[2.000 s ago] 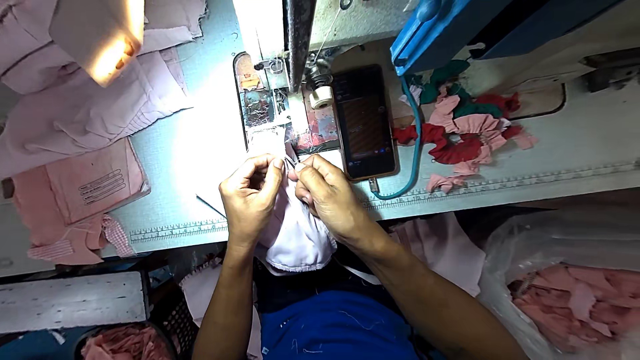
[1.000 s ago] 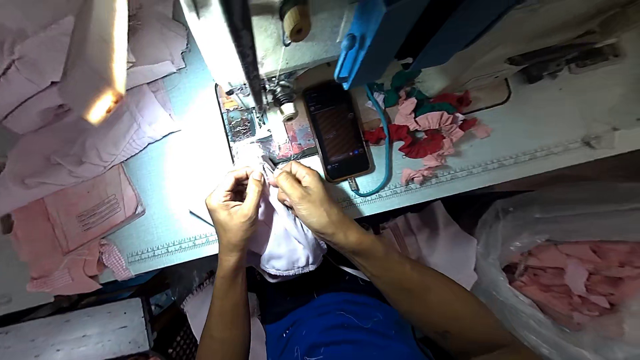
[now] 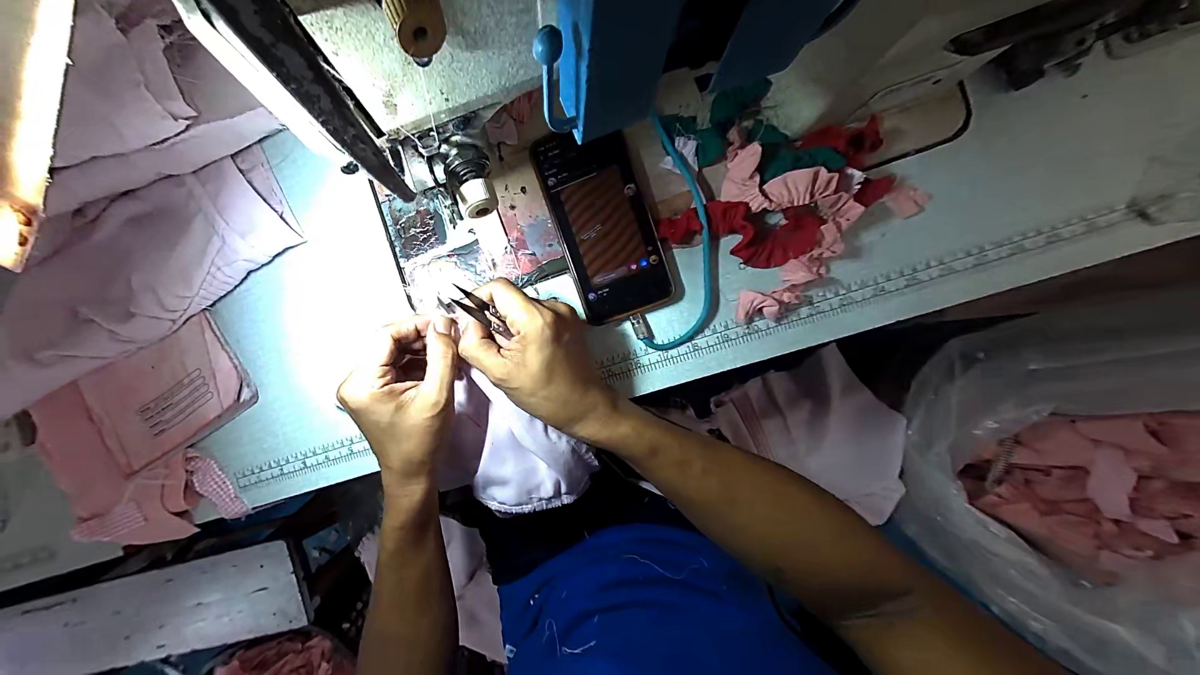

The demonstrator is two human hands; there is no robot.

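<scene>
My right hand point(image 3: 534, 352) grips small pointed thread snips point(image 3: 480, 311), their blades angled up and left. Beside it, my left hand point(image 3: 403, 384) pinches the edge of a pale pink fabric piece point(image 3: 530, 459) between thumb and forefinger, and the two hands nearly touch. The cloth hangs from the hands over the table's front edge. Just beyond the hands is the needle area of a sewing machine point(image 3: 469, 178), brightly lit on its left. A smartphone point(image 3: 609, 225) lies right of the needle area with a teal cable point(image 3: 705, 281) plugged in.
Pale pink fabric point(image 3: 169, 253) is heaped at left above a pink booklet point(image 3: 178, 398). Red, green and pink scraps point(image 3: 787, 225) lie right of the phone. A measuring tape point(image 3: 900, 267) runs along the table's front edge. A clear plastic bag point(image 3: 947, 375) of pink scraps stands at lower right.
The view has shifted and tilted. Both hands stay together at the cloth; the snips' blades now show plainly in my right hand.
</scene>
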